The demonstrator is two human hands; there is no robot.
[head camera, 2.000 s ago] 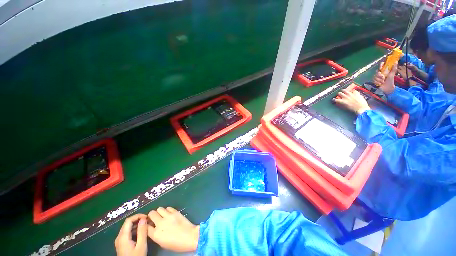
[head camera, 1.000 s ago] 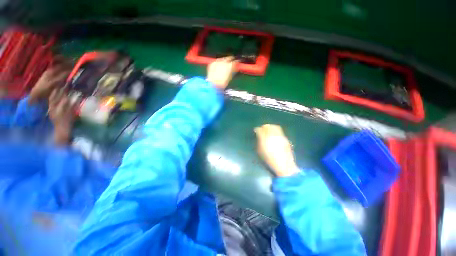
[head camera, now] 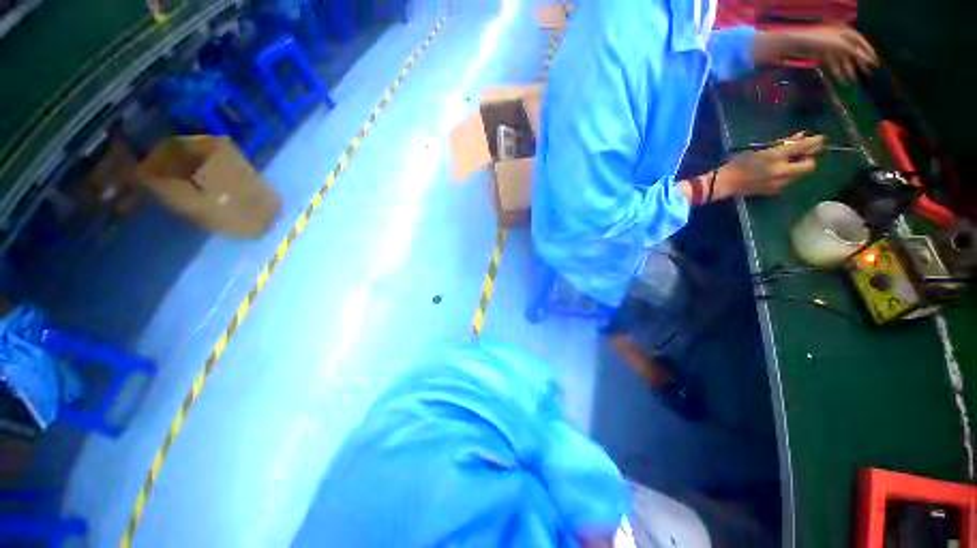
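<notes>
A red-orange holding frame (head camera: 873,508) lies on the green bench at the lower right, cut off by the picture's edge, with a dark tablet unit (head camera: 927,527) inside it. My left blue sleeve fills the bottom middle. A small blurred patch of skin at the sleeve's end, perhaps my left hand (head camera: 600,536), touches the bottom edge; its fingers and anything in them are hidden. My right hand is out of view.
A neighbouring worker in a blue smock (head camera: 611,139) holds a thin tool over the bench (head camera: 820,401). A yellow device with an orange light (head camera: 886,284) and a whitish roll (head camera: 830,233) lie there. Cardboard boxes (head camera: 220,187) and blue stools (head camera: 291,73) stand on the floor.
The view has swung left, onto the aisle and the neighbouring worker. My right hand and the blue bin have left the picture. My left hand is no longer over the framed tablet.
</notes>
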